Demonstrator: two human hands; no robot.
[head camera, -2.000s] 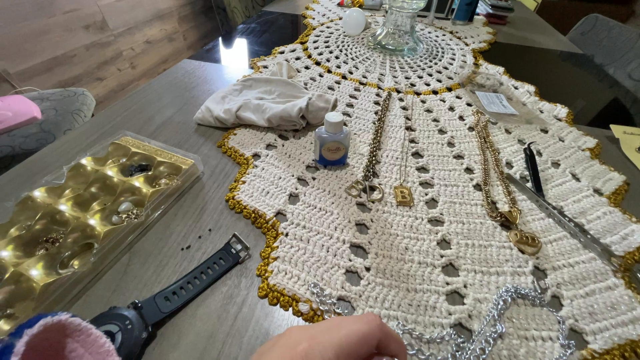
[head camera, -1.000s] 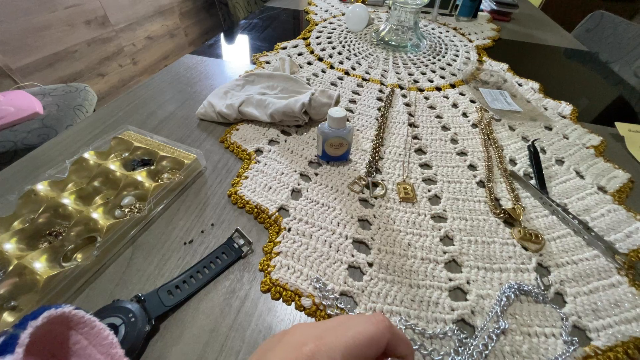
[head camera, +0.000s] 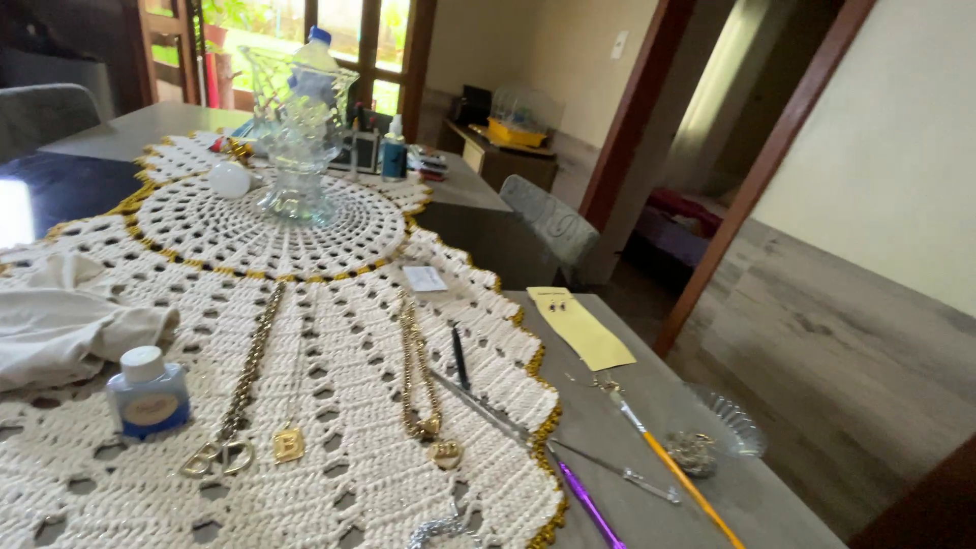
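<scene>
Neither of my hands shows now. On a cream crocheted runner (head camera: 366, 457) with gold edging lies a silver-coloured chain (head camera: 446, 530), cut off by the bottom edge. Left of centre are a dark gold chain (head camera: 255, 366) with letter pendants and a thin chain with a square gold pendant (head camera: 288, 444). Farther right lies a gold chain (head camera: 412, 366) with a heart-shaped pendant (head camera: 445, 454). A small bottle of blue liquid (head camera: 150, 396) stands beside a crumpled pale cloth (head camera: 69, 328). Metal tweezers (head camera: 484, 408) and a black-handled tool (head camera: 459, 357) lie at the right.
A glass vase (head camera: 297, 145) and a white light bulb (head camera: 230, 181) are farther back. On the table's right side are a yellow card (head camera: 583, 328) with earrings, an orange-handled brush (head camera: 679, 465), a purple pen-like tool (head camera: 585, 499), a tangled chain (head camera: 690, 451) and a clear dish (head camera: 732, 423).
The view has swung up and to the right. A hand seen at the bottom near the silver-coloured chain is out of view, as are the watch and the gold tray.
</scene>
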